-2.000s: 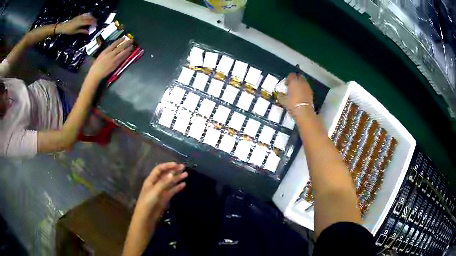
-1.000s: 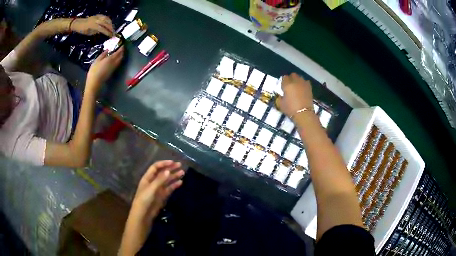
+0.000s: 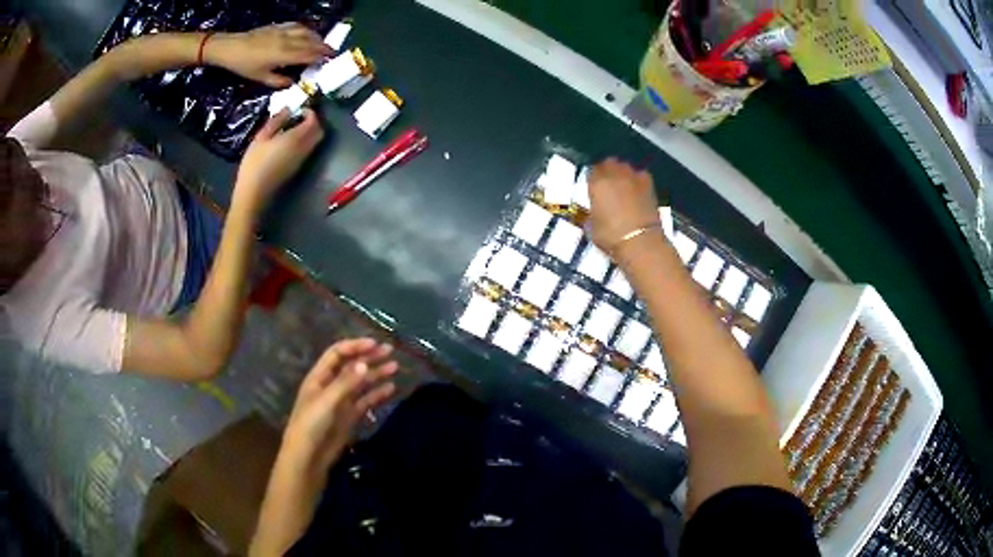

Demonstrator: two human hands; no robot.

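A clear blister tray [image 3: 466,319] lies on the dark green bench mat, its pockets filled with white pouch cells [image 3: 506,268] with amber ends. My right hand [image 3: 623,205] is over the tray's back row, near its left end, fingers down and bent. A white cell shows at its fingertips; whether it is gripped or lies in its pocket is hidden. My right forearm covers part of the tray's right side. My left hand [image 3: 351,386] is raised in front of the bench edge, empty, fingers apart and slightly curled.
A white foam box [image 3: 784,419] with brown rows of cells stands at right, beside black trays [image 3: 945,490]. Loose cells [image 3: 378,112] and a red-white pen [image 3: 377,171] lie at left, near a neighbouring person's hands [image 3: 278,152]. A pen cup [image 3: 681,93] stands at the back.
My right hand has moved left along the tray's back row. The view has shifted, so tray and box appear farther right and lower. My left hand has hardly moved.
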